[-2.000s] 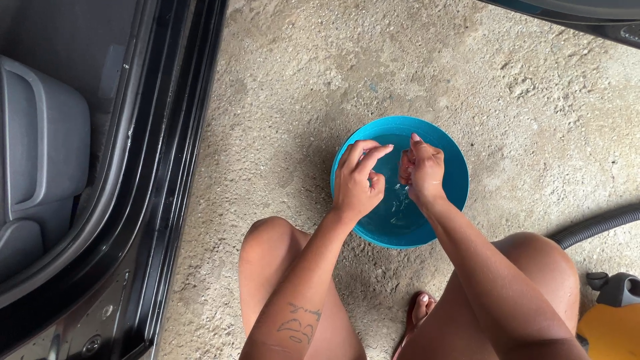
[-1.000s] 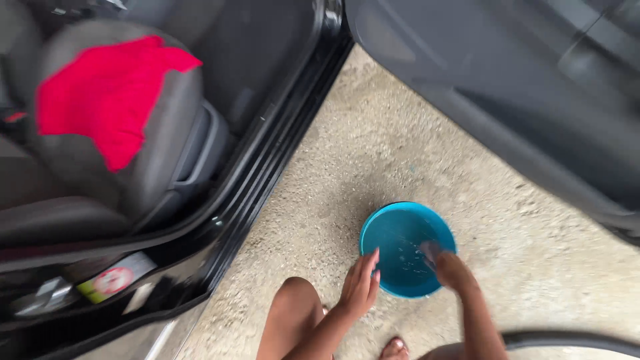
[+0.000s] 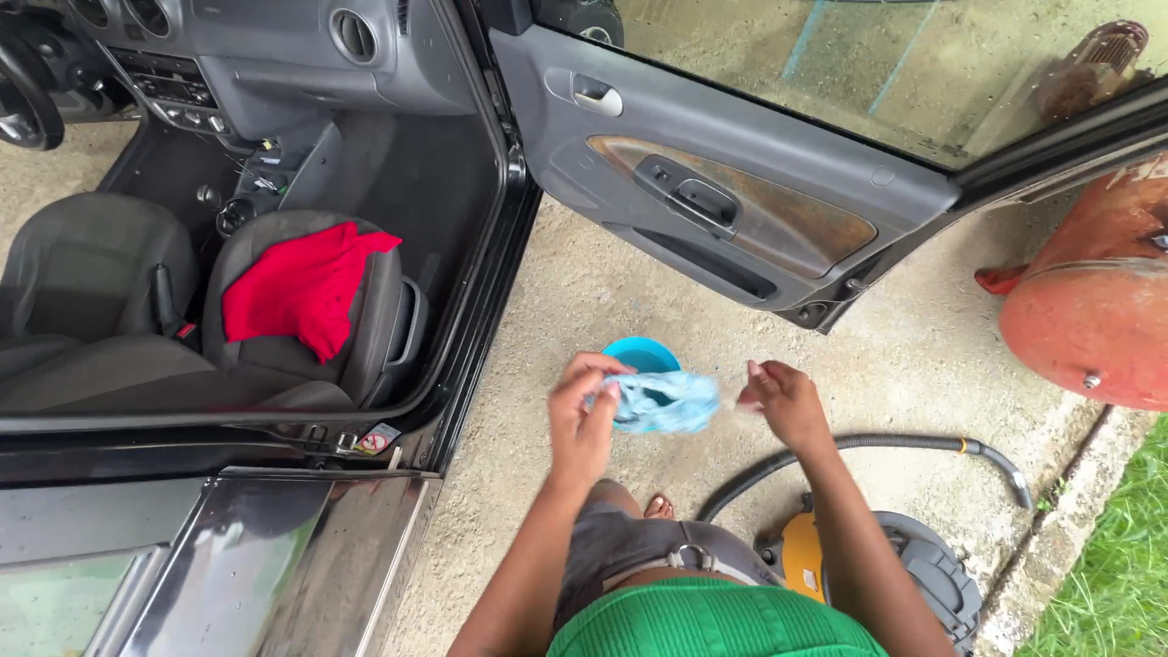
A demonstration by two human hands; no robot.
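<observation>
A crumpled, blurred light-blue cloth hangs from the fingers of my left hand, which pinches its left end. To the right of the cloth is my right hand, its thumb and fingers drawn together; whether they hold anything cannot be seen. Behind and below the cloth, on the concrete, stands the turquoise basin, partly hidden by cloth and hand. On the front passenger seat of the car lies a red cloth, spread and wrinkled.
The open car door spans the top, and the door sill runs at left. A yellow and black vacuum cleaner with its hose lies at lower right. A rusty red tank stands at the right, beside a kerb and grass.
Both hands have left the basin and are raised above it, with a light-blue cloth now showing in my left hand. The view has shifted greatly, showing more of the car.
</observation>
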